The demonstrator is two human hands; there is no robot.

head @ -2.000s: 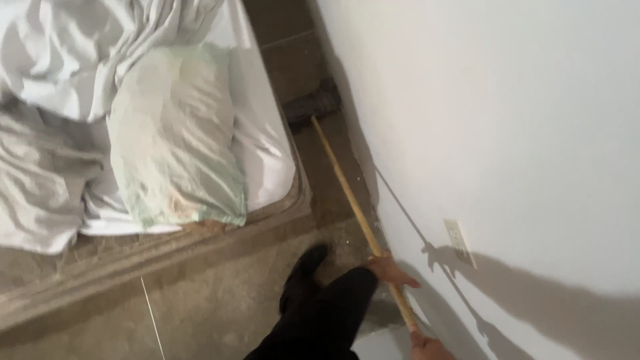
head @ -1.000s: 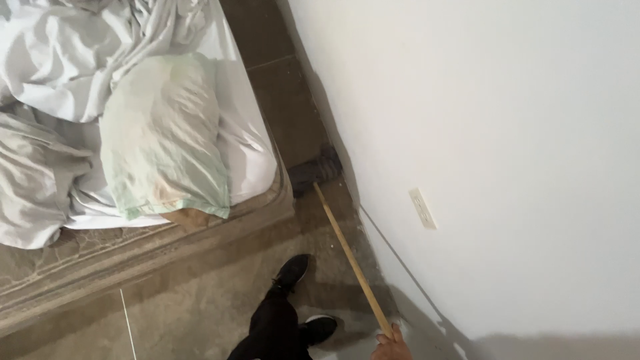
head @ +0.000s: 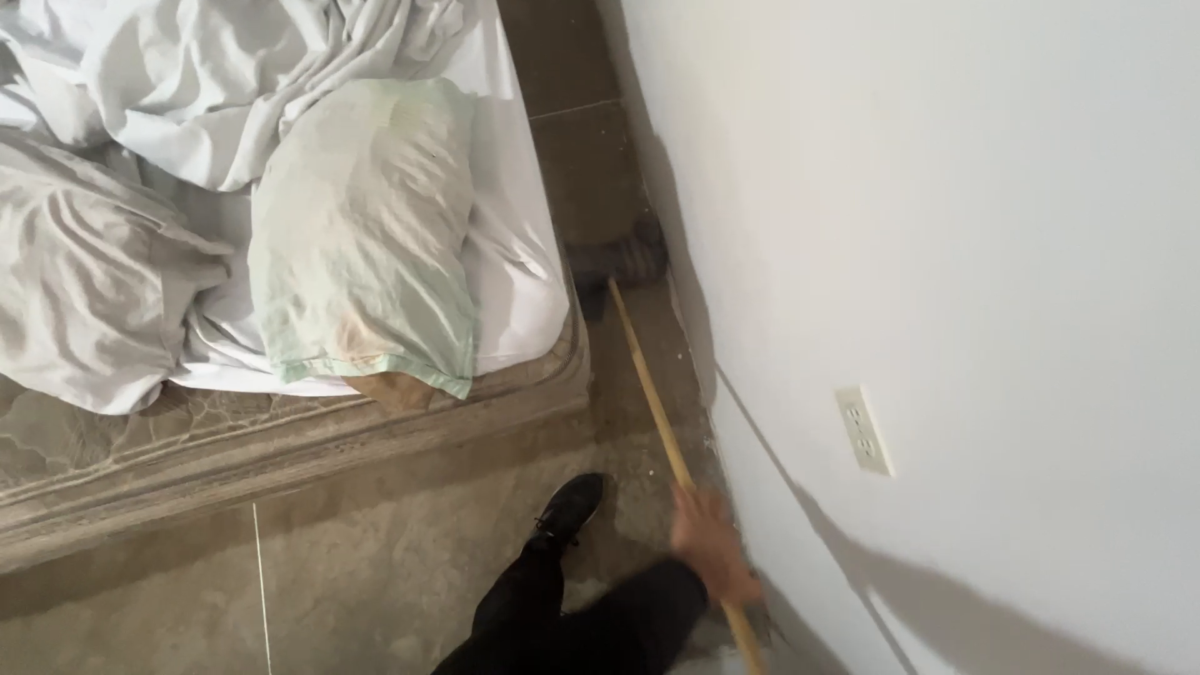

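My left hand [head: 714, 544], at the end of a dark sleeve, is closed around a long yellowish wooden pole [head: 661, 422]. The pole runs up and slightly left to a dark grey, cloth-like mop head [head: 619, 262]. This head lies on the floor in the gap between the mattress corner and the white wall. The hand is blurred and close to the wall. Below it the pole runs out at the bottom edge of the view. My right hand is not visible.
At left is a mattress [head: 281, 450] with a white sheet, rumpled bedding [head: 206, 84] and a pale green pillow [head: 366, 225]. The wall [head: 937, 234] on the right carries an outlet plate [head: 863, 431]. My black shoe [head: 572, 506] stands on the tiled floor [head: 375, 572].
Two seconds ago both hands showed on the pole; now only the left does. The mop head lay farther along the gap then and is now nearer the mattress corner.
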